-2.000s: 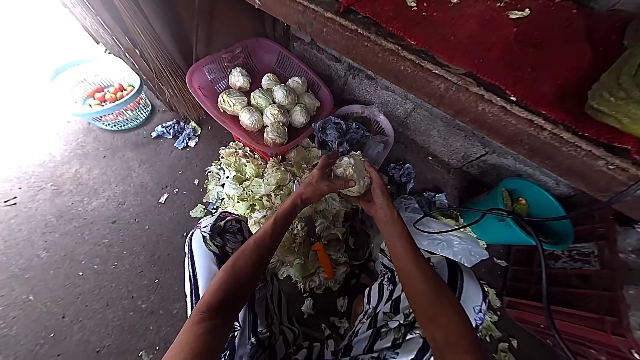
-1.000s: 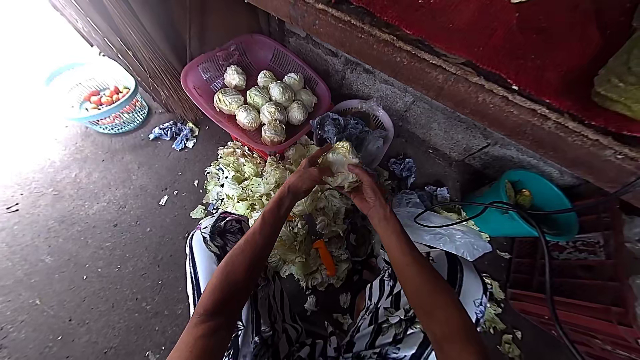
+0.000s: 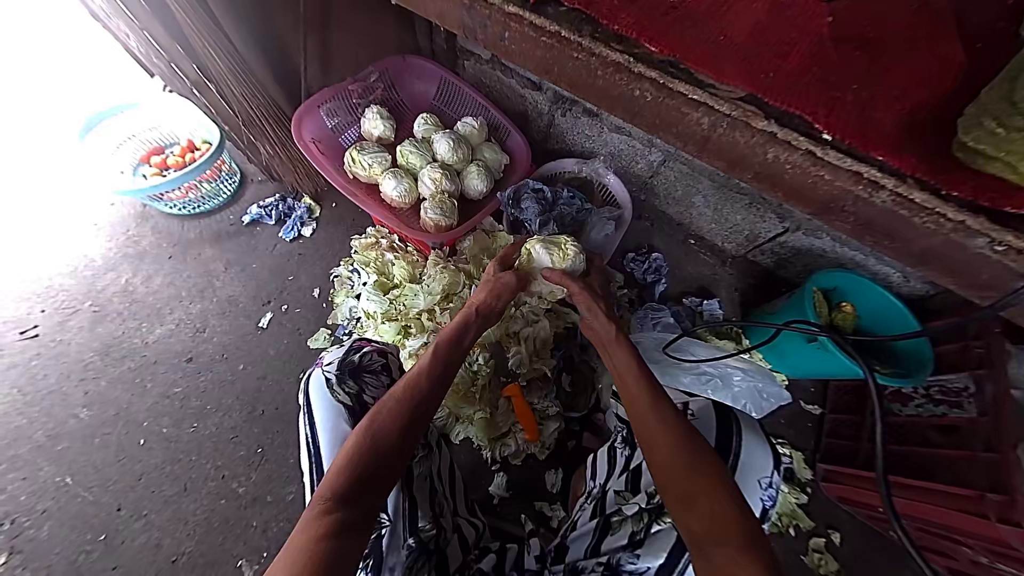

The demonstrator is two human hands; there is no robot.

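Between my two hands is a pale head of cabbage (image 3: 554,254). My left hand (image 3: 504,276) grips its left side, and my right hand (image 3: 588,290) holds its right side with the thumb across the front. Below them spreads a heap of loose cabbage leaves (image 3: 392,296). An orange handle (image 3: 522,412), perhaps of a knife, lies on the leaves between my forearms; any blade is hidden. Beyond my hands, a pink plastic basket (image 3: 320,132) holds several cabbage heads (image 3: 451,150).
A small pale basket (image 3: 620,200) with dark crumpled paper (image 3: 544,206) stands behind my hands. To the right are a teal bucket (image 3: 808,352), a black cable (image 3: 872,400) and a clear plastic bag (image 3: 712,372). A blue basket of tomatoes (image 3: 192,192) stands far left, beside a stick broom (image 3: 240,96).
Both hands still hold the cabbage head, which has turned between them and sits slightly lower, nearer the leaf heap. The orange handle stays on the leaves.
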